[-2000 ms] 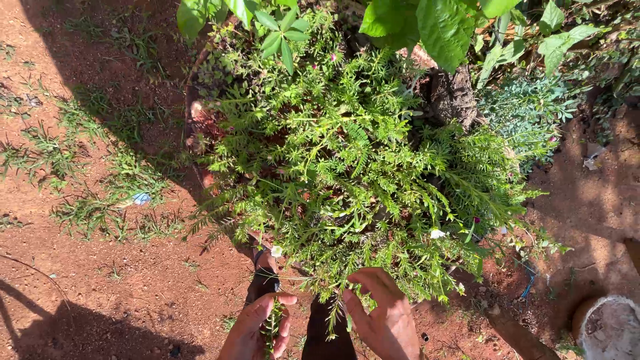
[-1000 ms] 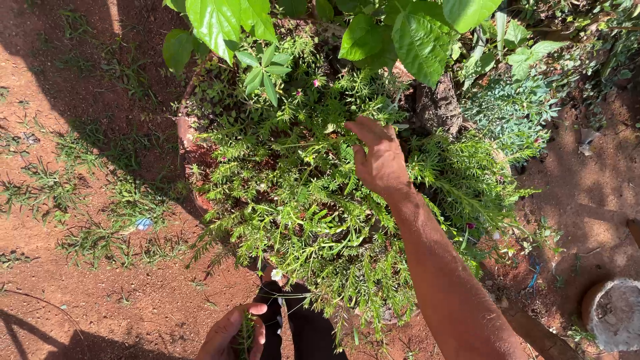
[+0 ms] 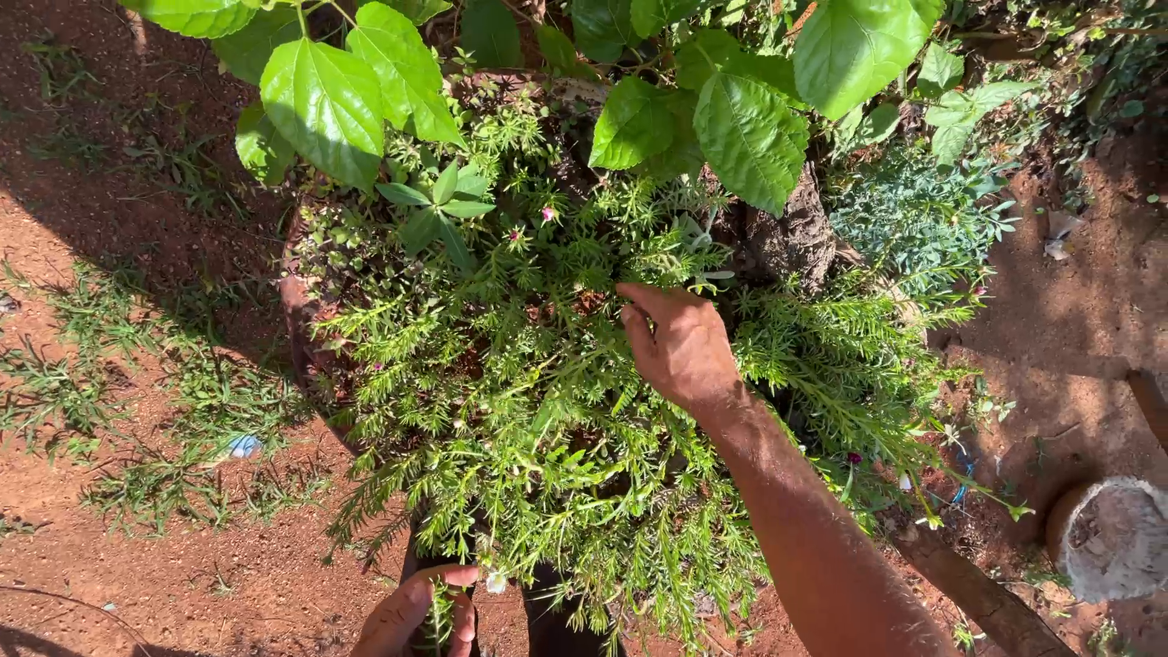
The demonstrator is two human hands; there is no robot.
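Note:
A dense clump of needle-leaved, moss-rose-like plants [image 3: 566, 456] with small pink flower buds [image 3: 547, 214] fills a large round planter [image 3: 297, 310], whose reddish rim shows at the left. Over the middle of the foliage reaches my right hand [image 3: 680, 347], thumb and index finger toward the stems; whether it pinches one cannot be told. Low in the view, at the planter's near edge, my left hand [image 3: 420, 611] holds cut or picked green sprigs [image 3: 439, 616] between thumb and fingers. A white flower [image 3: 495, 581] is just right of it.
Broad green leaves [image 3: 324, 109] overhang the far side, near a rough tree trunk [image 3: 794, 233]. At the lower right lie a wooden pole [image 3: 985, 593] and a round container with a whitish rim [image 3: 1118, 538]. Grass tufts [image 3: 210, 411] and a blue scrap [image 3: 244, 445] are on the reddish soil at left.
My right hand has gone from beside my left hand at the bottom up into the middle of the foliage. My left hand keeps the sprigs low in the view.

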